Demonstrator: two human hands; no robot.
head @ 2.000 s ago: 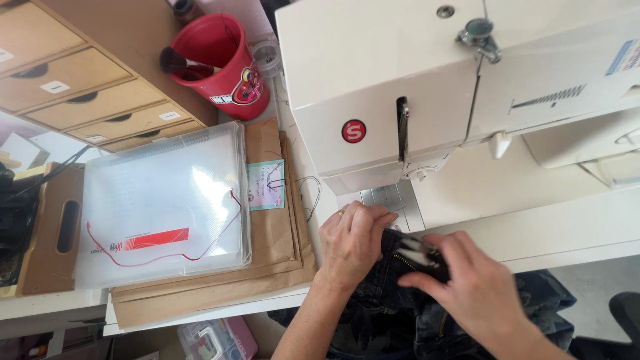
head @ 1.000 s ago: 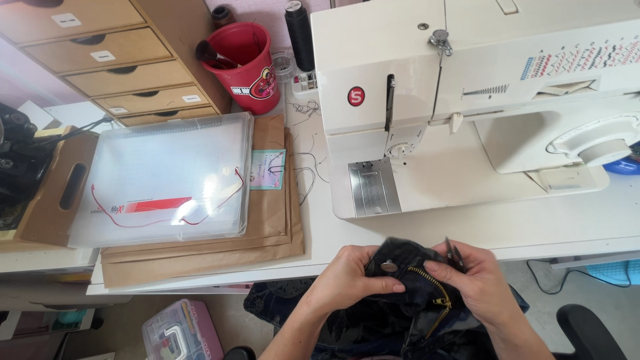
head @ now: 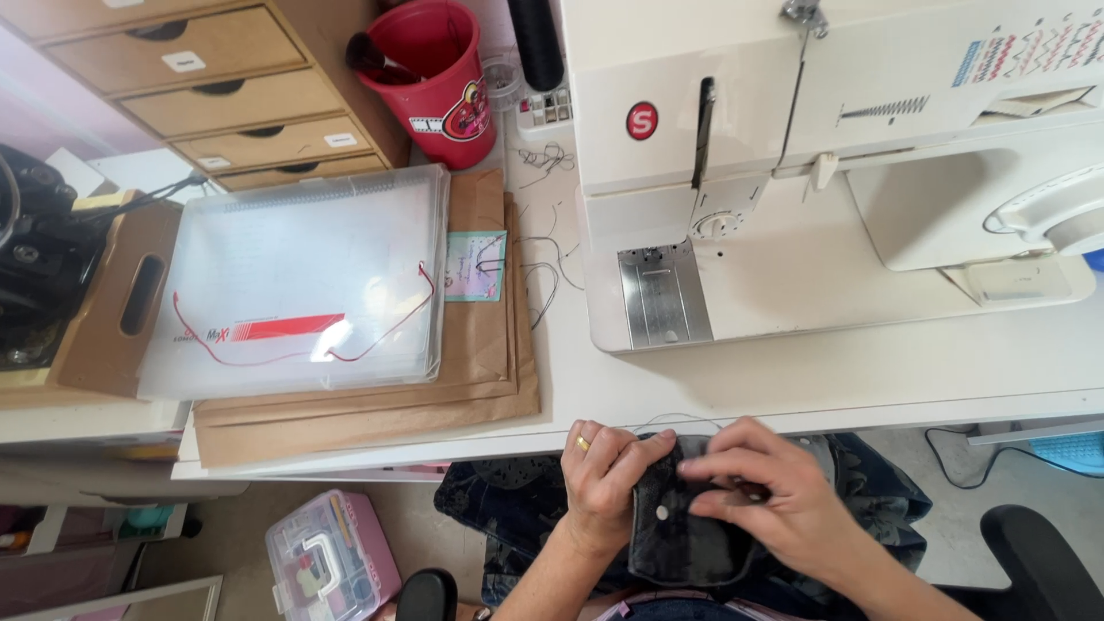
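Note:
My left hand (head: 601,483), with a ring on one finger, grips the left edge of a dark denim garment (head: 690,552) over my lap, below the table's front edge. A small round metal button (head: 662,512) shows on the cloth between my hands. My right hand (head: 768,496) is over the right part of the cloth, thumb and forefinger near each other, with a small dark thing partly hidden in its curled fingers. Behind the hands stands a white sewing machine (head: 819,319), its metal needle plate (head: 664,297) bare of cloth.
Left of the machine lie a clear plastic folder (head: 302,267) and brown paper envelopes (head: 483,345). Behind them stand a red cup (head: 448,103), a black thread spool (head: 536,43) and a drawer cabinet (head: 233,86). A pink-and-clear case (head: 332,552) and a chair armrest (head: 1031,552) are below table height.
Both hands and the garment have moved from beside the needle plate toward my lap. The gold zipper seen one second ago no longer shows; the cloth has been turned or folded.

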